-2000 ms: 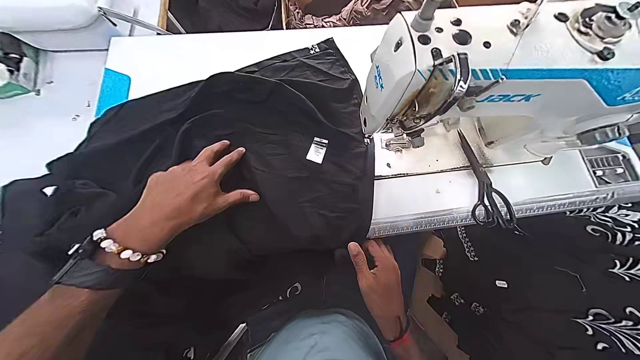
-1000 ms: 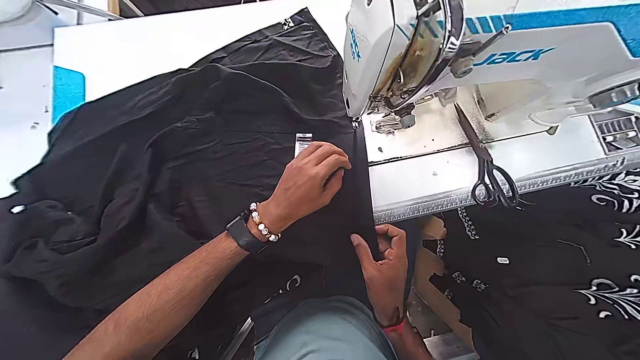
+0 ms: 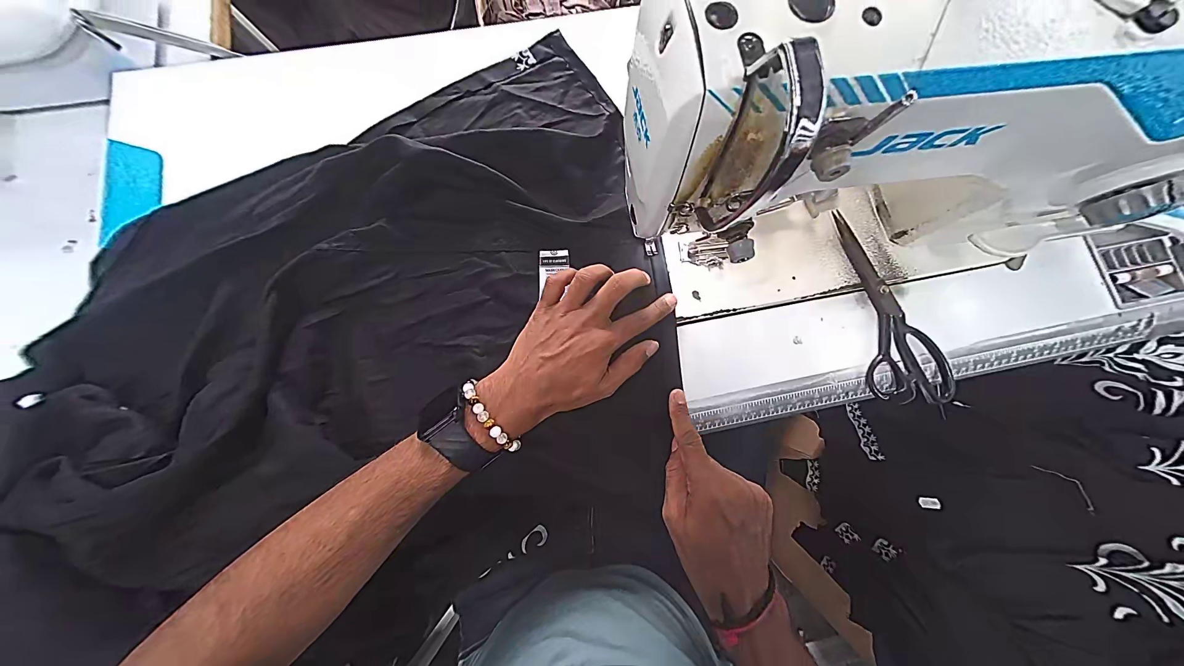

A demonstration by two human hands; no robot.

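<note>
Black fabric [image 3: 407,277] lies spread left of a white and blue Jack sewing machine [image 3: 888,120], its right edge running under the needle area. My left hand [image 3: 587,347] rests on the cloth with fingers apart, fingertips near that edge, partly over a small white label [image 3: 554,262]. Lower down, my right hand [image 3: 717,518] touches the same edge with its index finger extended; whether the thumb and other fingers pinch the cloth underneath is hidden. Black-handled scissors [image 3: 893,324] lie on the machine bed, right of the presser foot [image 3: 712,248].
A clear ruler strip [image 3: 925,375] runs along the table's front edge. Black cloth with white embroidery [image 3: 999,518] lies below it at the right, beside a torn cardboard box [image 3: 795,527]. A small parts tray [image 3: 1142,268] is set in the table at the right.
My left hand, closer to a fist one second ago, has spread its fingers toward the fabric edge, uncovering more of the label's top. The right index finger now points up along the edge.
</note>
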